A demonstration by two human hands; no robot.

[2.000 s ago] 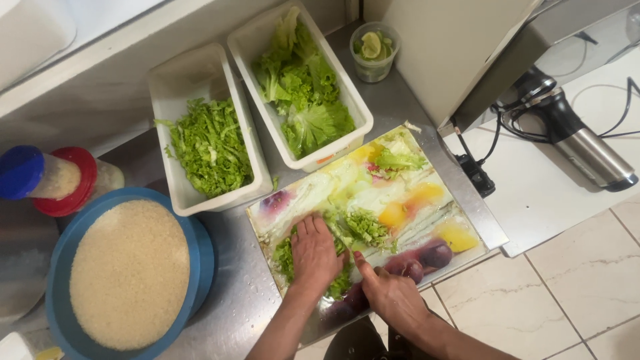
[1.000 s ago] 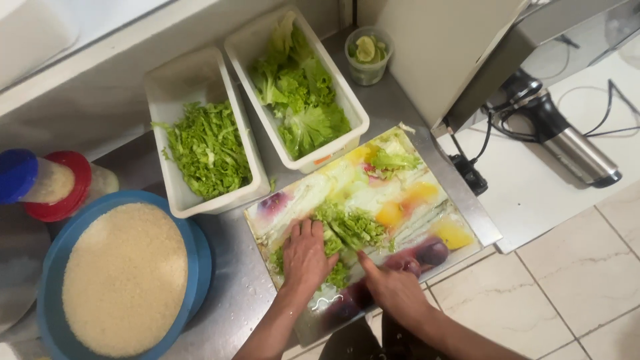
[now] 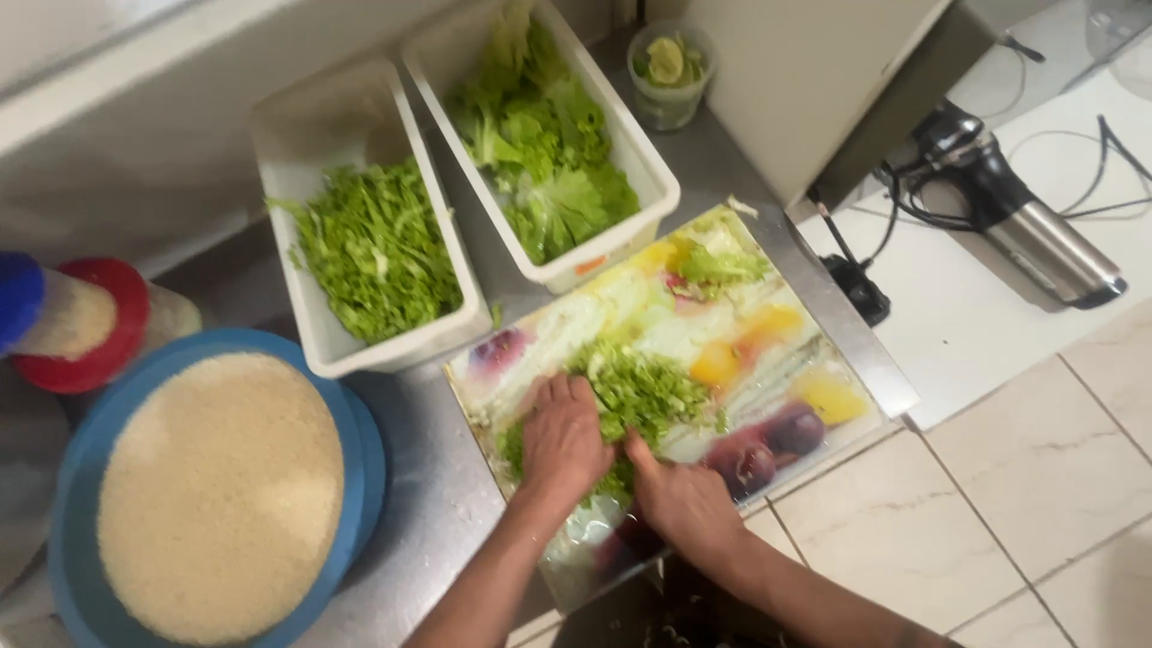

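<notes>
Shredded lettuce (image 3: 643, 391) lies in a pile on a glass cutting board (image 3: 562, 333) with a fruit print. My left hand (image 3: 567, 436) presses and holds a bunch of lettuce at the board's left part, its fingers bent over the leaves. Close beside it on the right, my right hand (image 3: 688, 504) is curled as around a knife handle, index finger stretched forward to the greens; the knife itself is almost wholly hidden under the hand. A small heap of lettuce pieces (image 3: 720, 265) rests near the board's far corner.
Behind the board stand two white bins, one with shredded lettuce (image 3: 382, 261), one with whole leaves (image 3: 558, 153). A cup with lime pieces (image 3: 668, 72) is beside them. A blue basin (image 3: 364, 459) of pale grains stands left. A hand blender (image 3: 1035, 225) lies right.
The cut lettuce beyond my hands has spread into a larger pile. Both hands stay close together over the greens, with only small shifts.
</notes>
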